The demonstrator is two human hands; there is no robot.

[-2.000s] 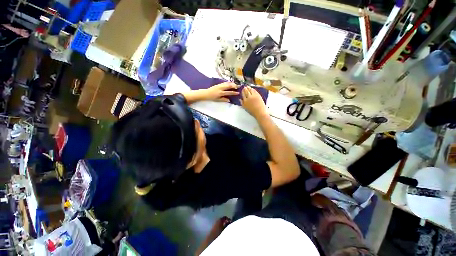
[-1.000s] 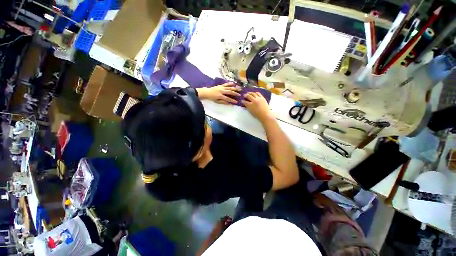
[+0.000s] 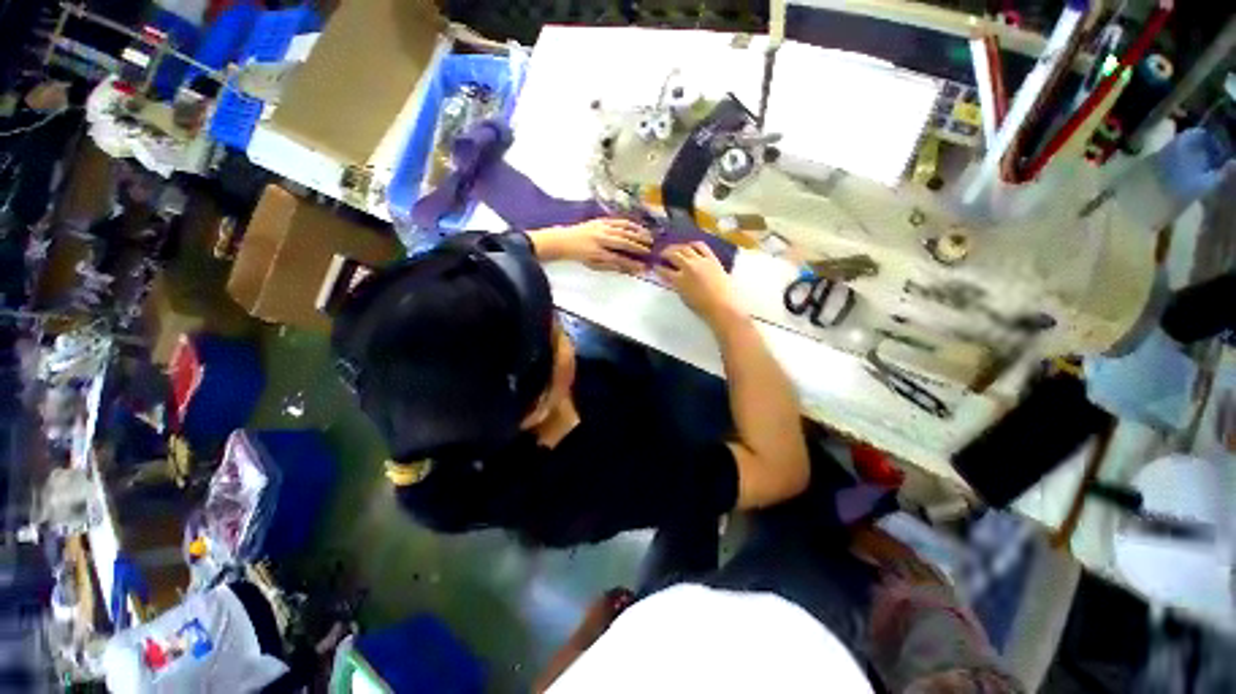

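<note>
No hand of mine shows clearly. A dim forearm-like shape with a dark band at its wrist lies left of my white top at the bottom edge; whose it is, I cannot tell. In front, another person in a black cap presses a purple fabric strip (image 3: 542,206) with both hands at a cream sewing machine (image 3: 868,217). The strip's far end lies bunched over a blue plastic basket (image 3: 407,149). Black-handled scissors (image 3: 819,301) lie on the machine bed, right of that person's hands.
A black phone-like slab (image 3: 1036,441) lies at the table's right end, beside a white round object (image 3: 1179,529). Cardboard boxes (image 3: 281,258) stand left of the basket. Pens and tools stand at the upper right. Blue stools and bagged goods (image 3: 237,488) are on the floor at left.
The view has shifted slightly. The other person's head sits a little further right than in the oldest frame; their hands stay on the purple strip.
</note>
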